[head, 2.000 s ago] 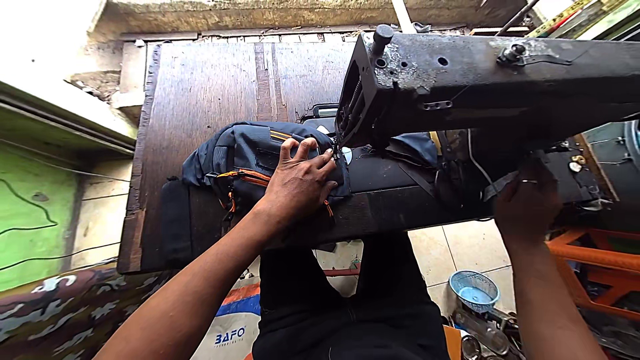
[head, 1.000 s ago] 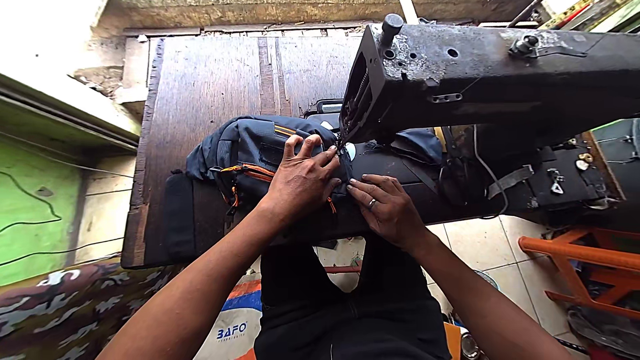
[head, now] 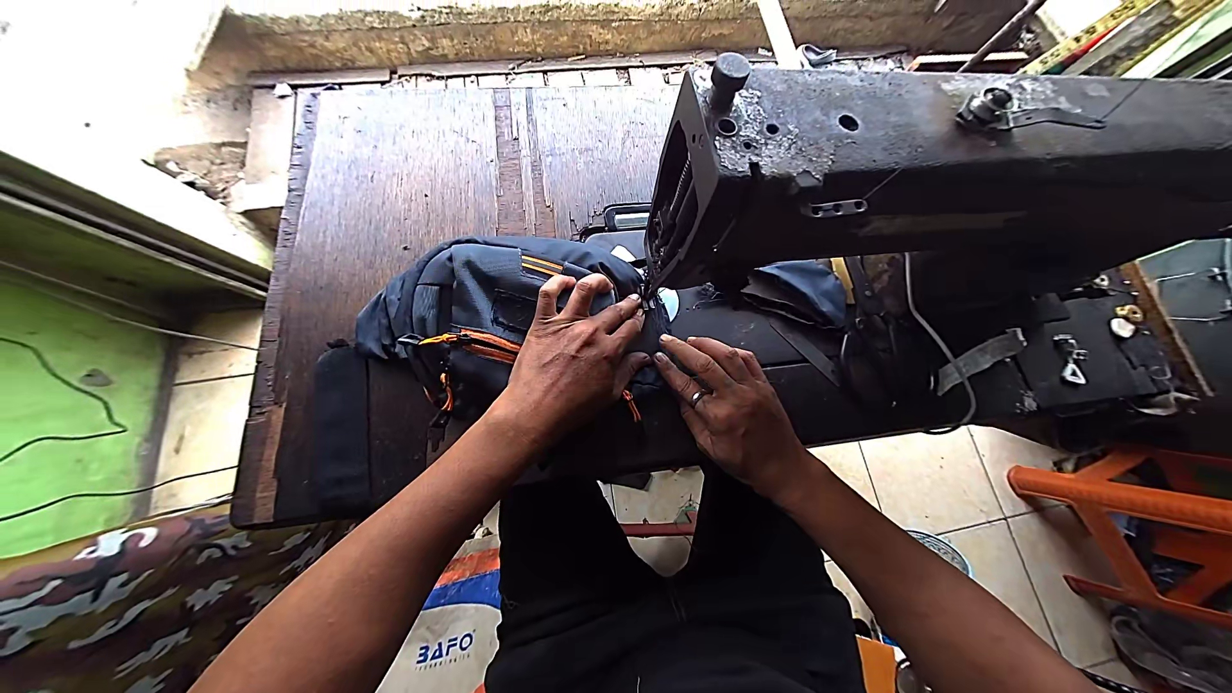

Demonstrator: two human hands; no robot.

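Observation:
A dark blue-grey fabric bag with orange zips and trim lies on the wooden table, its right edge under the needle area of an old black sewing machine. My left hand presses on the bag's right part, fingertips beside the presser foot, which is partly hidden. Close to its right, my right hand, with a ring on one finger, pinches the bag's dark edge between thumb and fingers. More dark blue fabric lies beneath the machine arm.
A black padded strip lies at the left end of the wooden table. Metal clips and small parts rest right of the machine bed. An orange stool stands at the lower right, near a basket on the tiled floor.
My right hand has moved left from the far side of the machine bed to the bag's edge, beside my left hand. My left hand has stayed on the bag.

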